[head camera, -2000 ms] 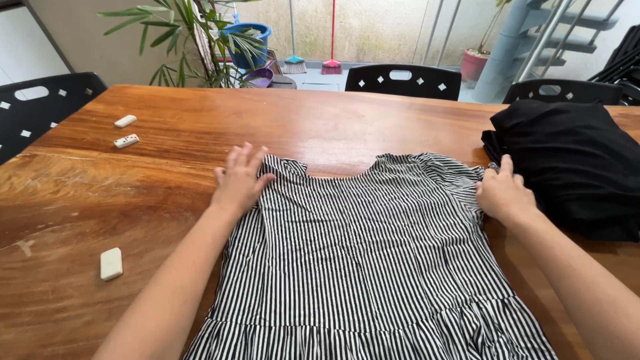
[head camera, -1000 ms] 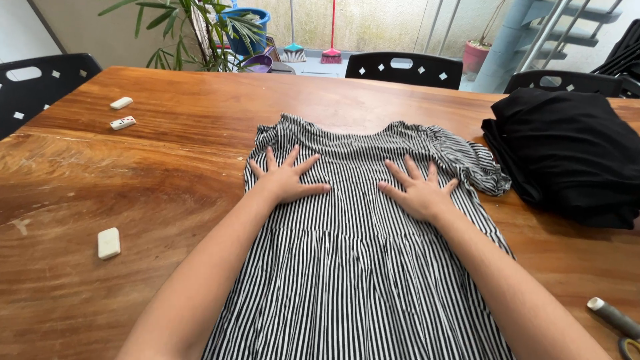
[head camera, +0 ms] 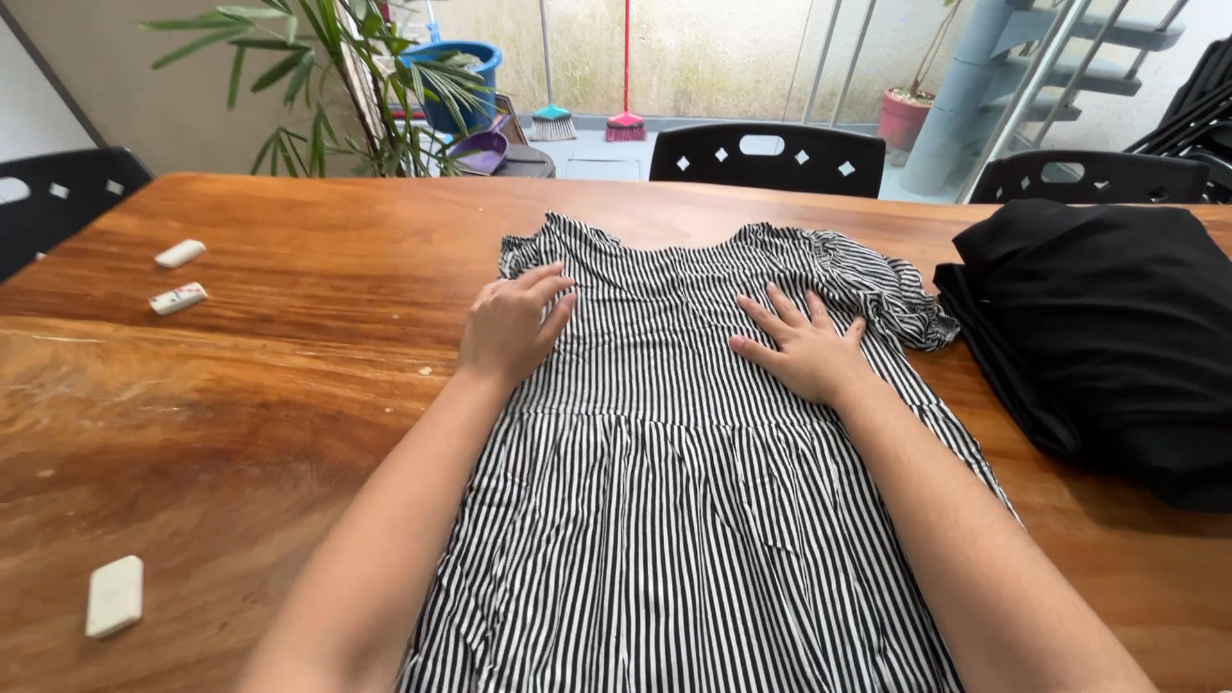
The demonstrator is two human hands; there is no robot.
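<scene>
A black-and-white striped dress [head camera: 674,462] with gathered short sleeves lies spread over the wooden table [head camera: 385,221], its neckline toward the far edge. My left hand [head camera: 517,322] rests on the dress's left edge just below the left sleeve, fingers slightly bent and pointing inward. Flat on the upper right of the bodice lies my right hand [head camera: 804,345], its fingers spread. Neither hand is closed on the cloth. The right sleeve sticks out to the side, near a heap of black fabric [head camera: 1107,337].
Two small white tiles, one upper [head camera: 180,254] and one with markings [head camera: 178,298], lie at the left; another white tile [head camera: 115,597] is nearer. A black chair [head camera: 767,159] stands beyond the far edge, and a potted palm [head camera: 371,96] behind it at left.
My left hand has moved from the upper bodice to the dress's left edge. My right hand was at the right sleeve two seconds ago and is now on the bodice.
</scene>
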